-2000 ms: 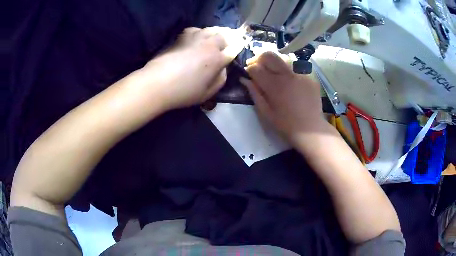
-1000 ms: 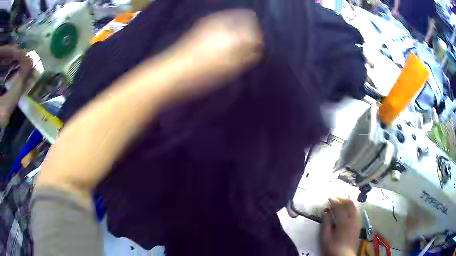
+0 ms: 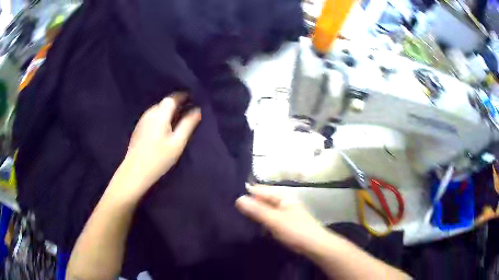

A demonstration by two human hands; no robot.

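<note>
A large dark cloth (image 3: 109, 82) fills the left and middle of the view, bunched and folded. My left hand (image 3: 164, 134) is on the cloth, with thumb and fingers bent and a dark gap between them; blur hides whether they pinch it. My right hand (image 3: 279, 213) is at the cloth's right edge, fingertips against or just over it; its grip is unclear. The white sewing machine head (image 3: 317, 87) stands right of the cloth. No cloth shows under the needle area.
Scissors with red and yellow handles (image 3: 387, 202) lie on the pale machine bed (image 3: 377, 139). A blue tray (image 3: 457, 205) is at the right, a white strip beside it. An orange piece (image 3: 330, 24) stands on the machine head. Blurred clutter fills the background.
The cloth has left the needle area and lies to the left. My left hand has come down and nearer the middle. My right hand has moved from the machine bed to the cloth's edge. The view has shifted.
</note>
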